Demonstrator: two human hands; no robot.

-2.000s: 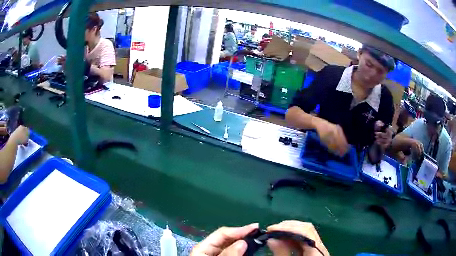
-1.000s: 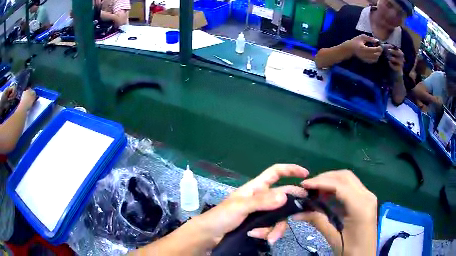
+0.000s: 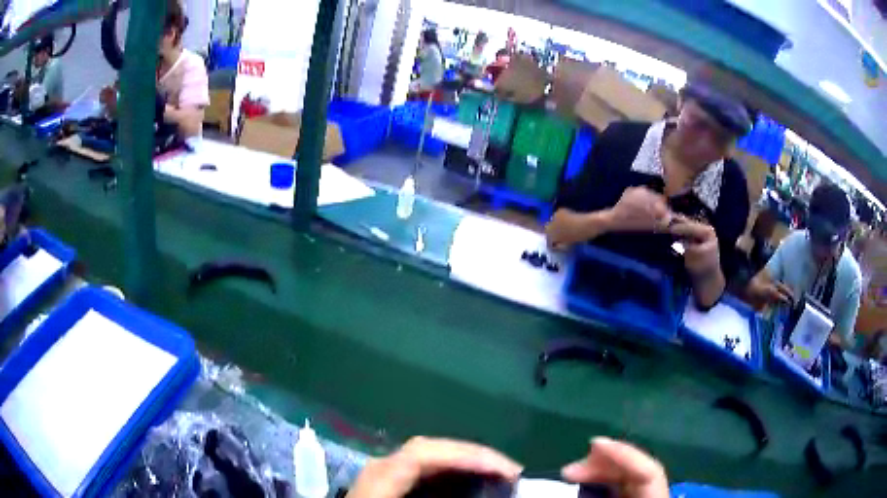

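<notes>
My left hand (image 3: 428,469) and my right hand (image 3: 622,471) are at the bottom edge, cut off by it. My left fingers curl over a black headband part (image 3: 467,485), of which only a dark strip shows. My right thumb and fingers are at its right side, by a pale patch between the hands. Whether the right fingers grip the part is hidden by the frame edge. A white dropper bottle (image 3: 309,461) stands left of my hands. A clear plastic bag of black parts (image 3: 229,465) lies left of the bottle.
Stacked blue trays with white liner (image 3: 183,374) are at left. Black headbands (image 3: 581,356) lie along the green conveyor belt (image 3: 389,340). A blue tray edge (image 3: 720,489) shows at bottom right. A green post (image 3: 144,146) rises at left. People work across the belt, by a deep blue bin (image 3: 622,313).
The view has tilted up since one second ago, so my hands now sit lower and are cut off. The person opposite has taken their hand out of the blue bin since the first frame.
</notes>
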